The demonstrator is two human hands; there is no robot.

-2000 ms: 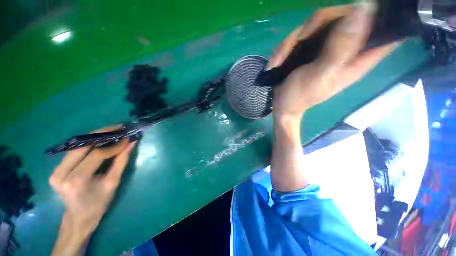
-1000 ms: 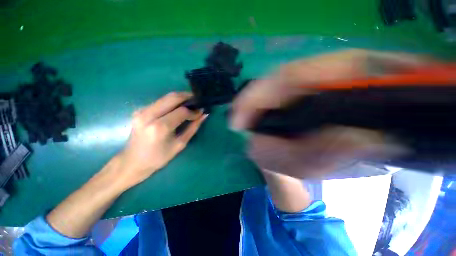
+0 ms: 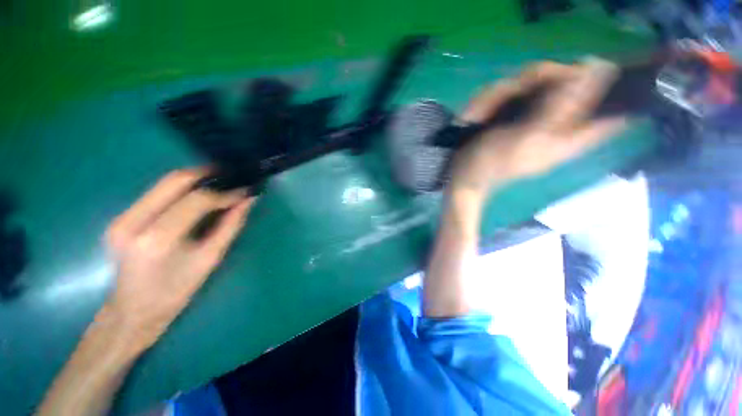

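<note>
My left hand grips a black bracket assembly near its left end. Its long arm runs up to the right, and black arms stand up at angles from it; the picture is blurred. My right hand is closed around the black electric screwdriver, whose orange-red back shows at the upper right. The screwdriver's front end is over the right side of the round grey screw dish. The bit tip and any screw cannot be made out.
A dark heap of black parts lies at the left edge. The green conveyor runs beyond the bench, with black parts at the top right. A white carton holding black parts stands at the lower right.
Since one second ago the view has shifted and the dish shows again. The screwdriver has moved from beside the black parts to the dish. My left hand still grips the assembly, whose angled arms now show.
</note>
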